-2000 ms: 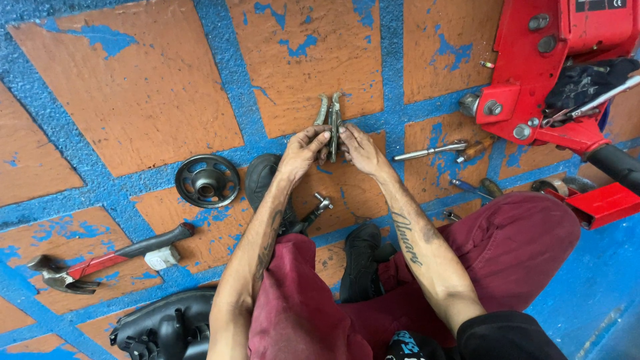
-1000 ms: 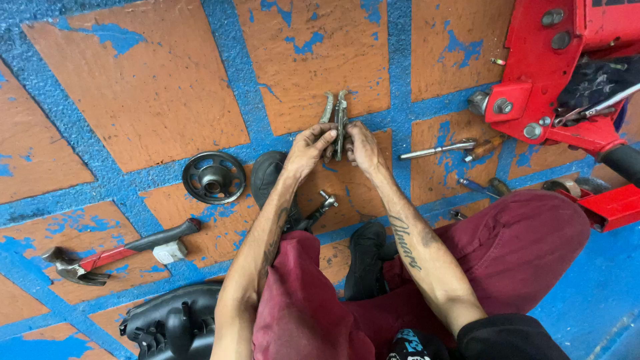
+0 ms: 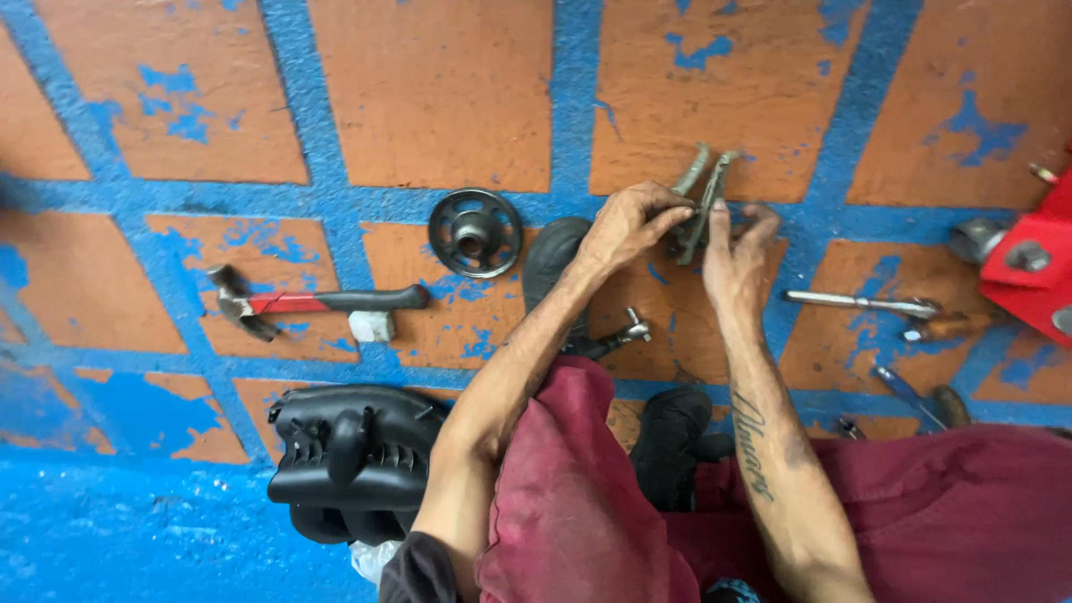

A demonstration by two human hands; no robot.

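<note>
My left hand (image 3: 641, 222) grips a dull metal part (image 3: 708, 205) with two long prongs that point away from me, just above the tiled floor. The exact kind of part cannot be told. My right hand (image 3: 737, 247) is at the right side of the same part, a fingertip against it, the other fingers partly spread. Below the hands, near my shoe, lies a ratchet (image 3: 624, 333). A round black metal pulley or wheel with slots (image 3: 475, 233) rests to the left of my left hand.
A claw hammer (image 3: 318, 301) lies at left beside a small white block (image 3: 371, 326). A black plastic intake manifold (image 3: 356, 461) is at lower left. To the right are a chrome ratchet handle (image 3: 863, 302), a screwdriver (image 3: 909, 394) and a red metal jack or stand (image 3: 1034, 260).
My right hand's fingers have spread from their earlier, closer hold on the metal part. The view has shifted left, showing more of the floor there.
</note>
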